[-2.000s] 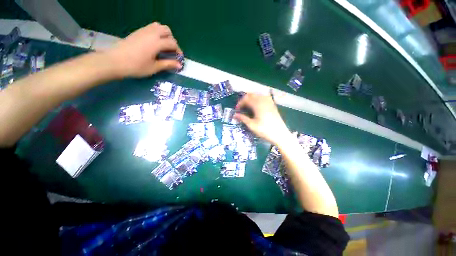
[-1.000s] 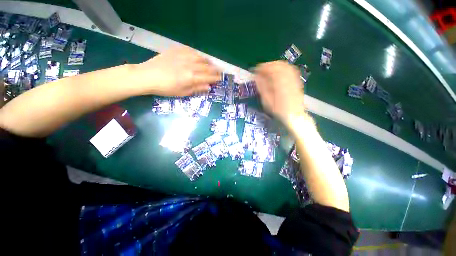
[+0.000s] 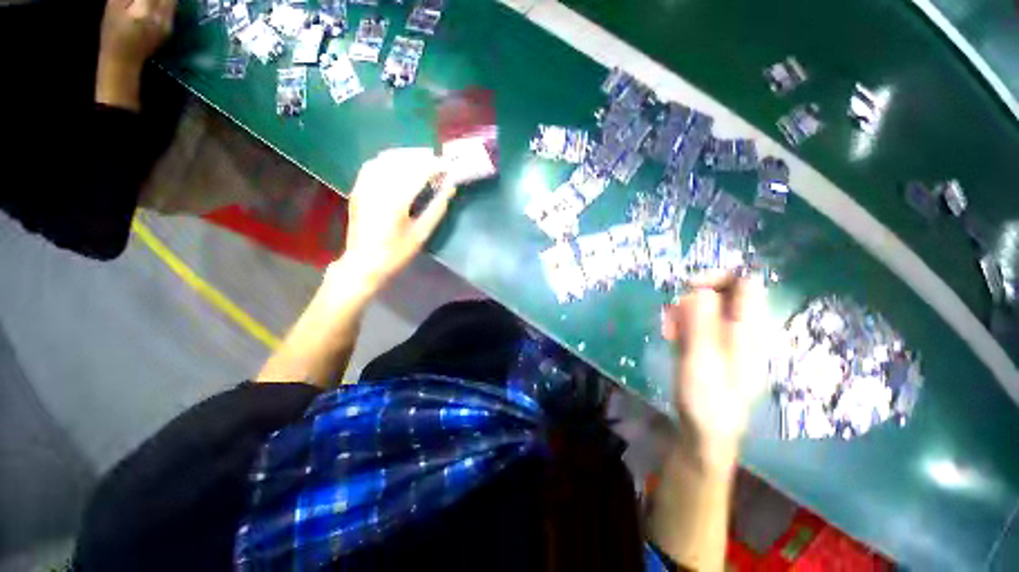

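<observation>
Many small circuit boards (image 3: 609, 255) lie close together and partly overlapping on the green bench, between my hands and the pale rail. A white sheet (image 3: 470, 156) lies partly over a dark red sheet (image 3: 467, 112), left of these boards. My left hand (image 3: 391, 212) has its fingertips at the white sheet's left edge; whether they pinch it cannot be told. My right hand (image 3: 715, 346) is blurred at the near side of the boards, left of the pile. What its fingers hold, if anything, cannot be made out.
A dense pile of boards (image 3: 847, 369) lies to the right. More boards (image 3: 339, 76) are spread at the upper left, near another person's hand (image 3: 136, 31). Beyond the curved pale rail (image 3: 855, 212), several boards (image 3: 800, 123) lie on the farther green strip. Small specks lie near the bench's front edge.
The view has swung left. My left hand has left the boards by the rail and come to the white sheet. My right hand has moved from the rail to the boards' near side.
</observation>
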